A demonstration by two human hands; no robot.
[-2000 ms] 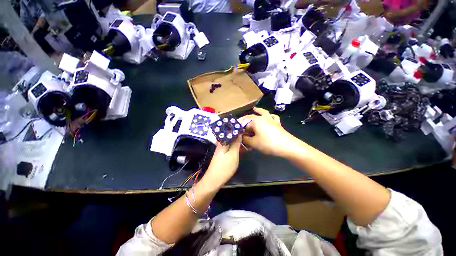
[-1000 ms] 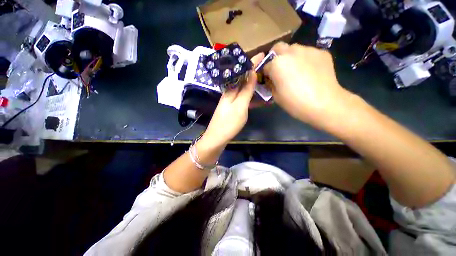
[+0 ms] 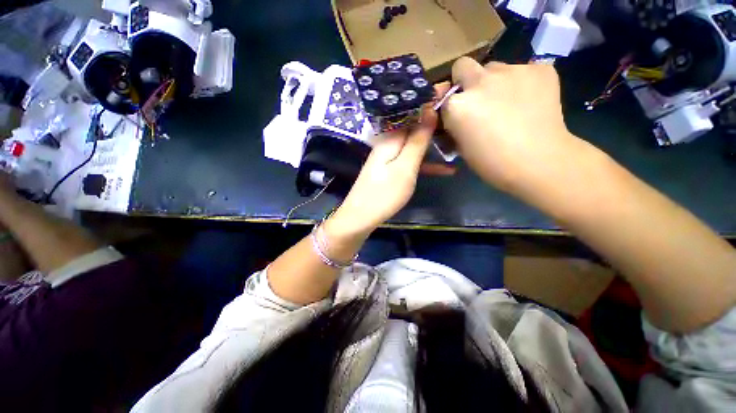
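A white camera body (image 3: 324,103) with a dotted lamp panel and a black dome housing (image 3: 335,164) lies on the bench in front of me. A black square lamp module (image 3: 395,83) with round silvery lamps sits at my left hand (image 3: 387,179), its board and thin wires showing underneath. My left hand supports the white side housing (image 3: 444,148), mostly hidden between my hands. My right hand (image 3: 508,121) has its fingers curled at that housing's edge. What its fingertips hold is hidden.
An open cardboard box (image 3: 420,39) with small black plugs (image 3: 391,14) is behind the work. Part-built cameras stand left (image 3: 161,56) and right (image 3: 686,60). A printed sheet (image 3: 109,173) lies at left. Another person's arm (image 3: 40,230) shows at far left.
My view has moved closer and downward since the first frame. The module's lamp face has tilted in the last second. Another person's arm has come into view at left.
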